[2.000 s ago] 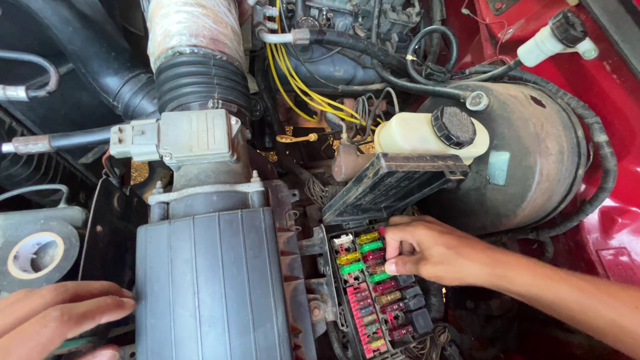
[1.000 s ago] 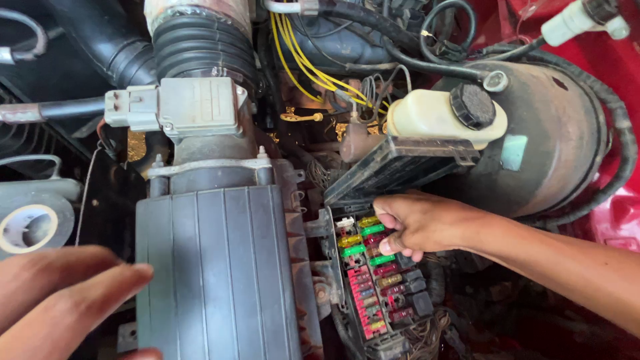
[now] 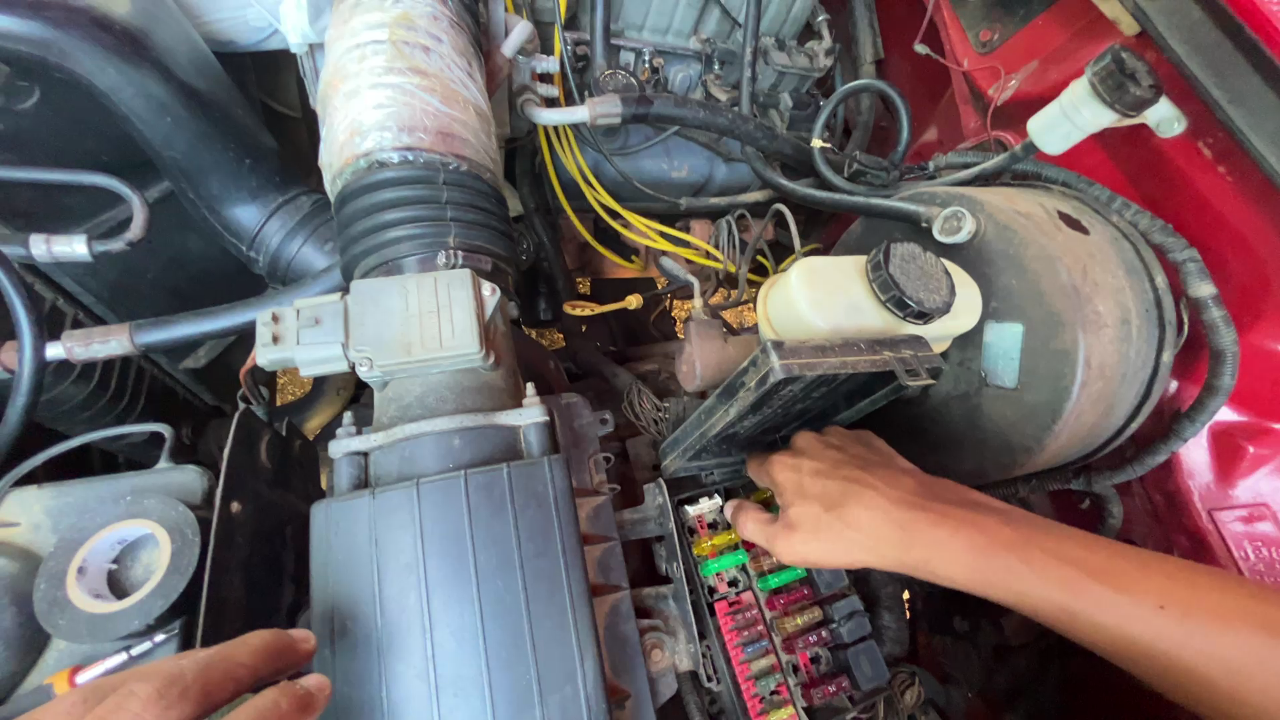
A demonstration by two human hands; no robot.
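My right hand (image 3: 840,500) reaches in from the right, its thumb and curled fingers at the top end of the fuse box (image 3: 745,630), just under its raised black cover (image 3: 790,395). Whether the fingertips pinch a fuse is hidden. Rows of fuses lie below the hand, among them a yellow fuse (image 3: 715,543), a green fuse (image 3: 723,562) and several small red ones. At the bottom left, my left hand (image 3: 230,680) has its fingers extended beside the ribbed black air filter housing (image 3: 450,590), with nothing seen in it.
A roll of black tape (image 3: 118,567) lies at the left, above a screwdriver (image 3: 110,665). Behind the fuse box stand a white fluid reservoir (image 3: 820,300) with a black cap and a large black round canister (image 3: 1040,330). Yellow cables (image 3: 640,225) and a ribbed intake hose (image 3: 425,215) are further back.
My right hand has moved from the right side of the fuses to the box's top end by the cover. My left hand sits lower in view than a second ago.
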